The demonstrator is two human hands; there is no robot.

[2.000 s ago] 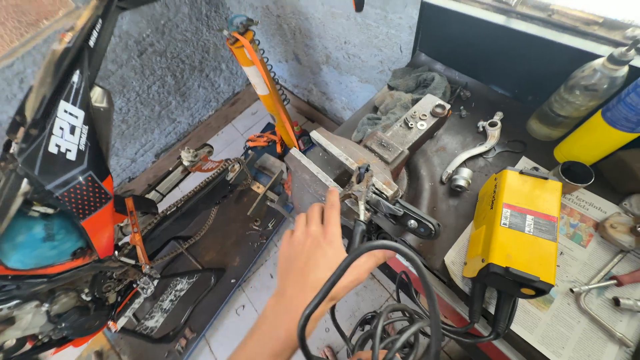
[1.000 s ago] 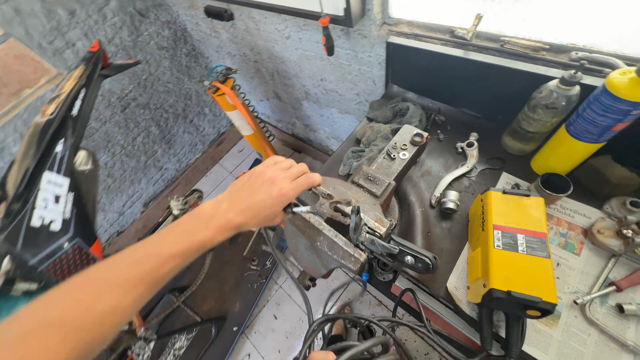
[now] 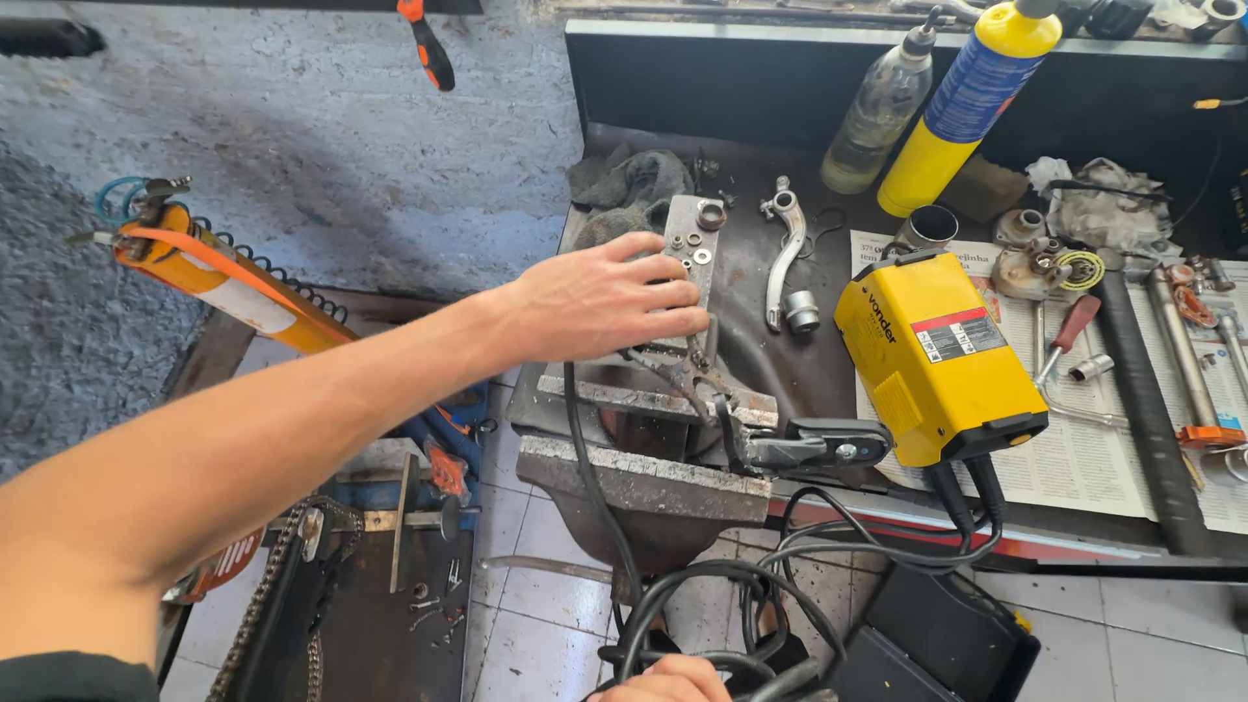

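My left hand reaches over the rear of a bench vise, fingers curved down by its flat top with nuts and washers; its palm side is hidden. A black cable runs down across the jaws from beneath this hand. A metal bracket lies across the vise beside a black-and-silver clamp at the jaws' right end. At the bottom edge, my right hand, partly cut off, is closed around coiled black cables. A yellow Vonder welding machine stands to the right.
A metal lever and a socket lie behind the vise. A plastic bottle and a yellow-blue gas cylinder stand at the back. Tools and parts cover newspaper on the right. An orange stand rises at left; an open black case is below.
My left hand has moved from the front of the vise over its left side to its rear. The view has shifted right, bringing more of the bench into sight.
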